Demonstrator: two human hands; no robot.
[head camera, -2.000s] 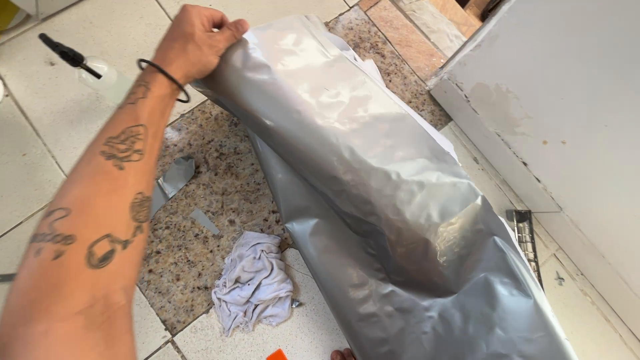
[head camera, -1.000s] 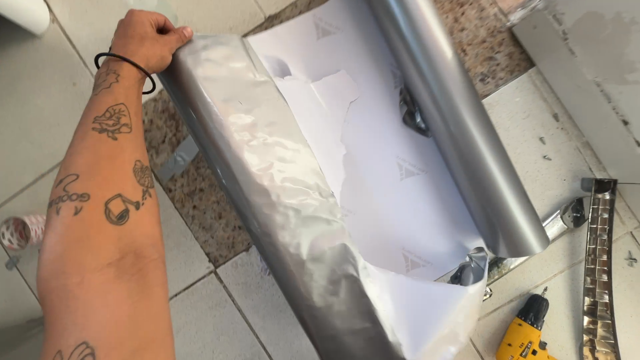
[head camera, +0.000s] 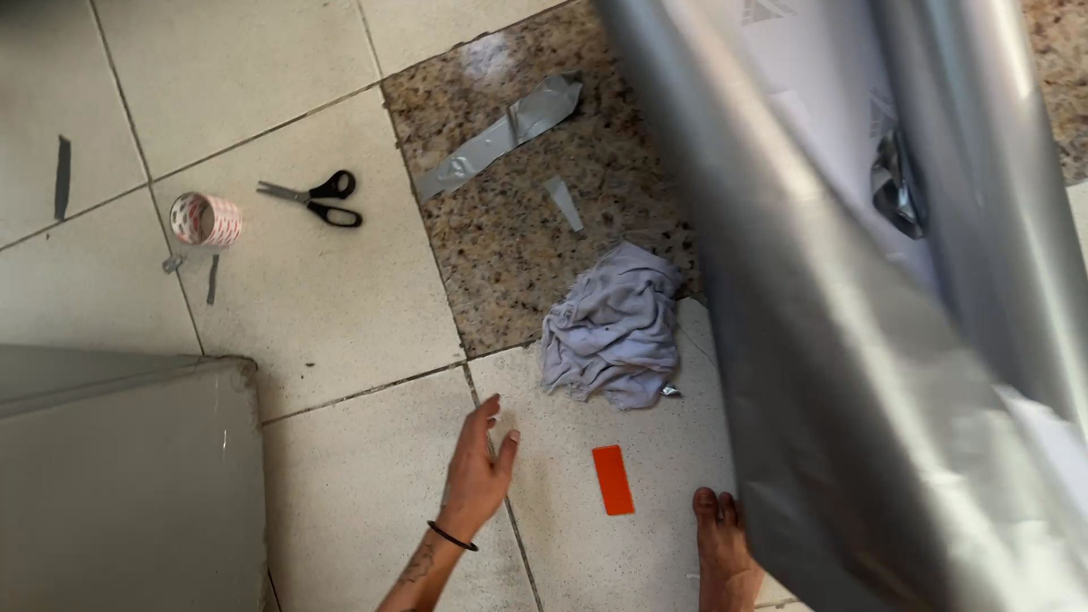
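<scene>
My left hand (head camera: 482, 472), with a black band at the wrist, is empty over the floor tiles, fingers apart. An orange plastic squeegee card (head camera: 613, 480) lies on the tile to its right, and a crumpled pale cloth (head camera: 614, 327) above and to the right. A large silver adhesive film (head camera: 799, 323) with white backing paper fills the right side. My right hand is not in view. Black-handled scissors (head camera: 319, 197) lie partly open beside a printed roll (head camera: 206, 219) at the upper left.
A grey box-like object (head camera: 127, 493) stands at the lower left. Film scraps (head camera: 506, 132) lie on a speckled granite slab (head camera: 501, 255) set among the tiles. A bare foot (head camera: 727, 544) shows at the film's lower left edge.
My left hand held the film's upper edge in both earlier frames; it has let go and is apart from it. The view has shifted left, bringing in the scissors and the grey object.
</scene>
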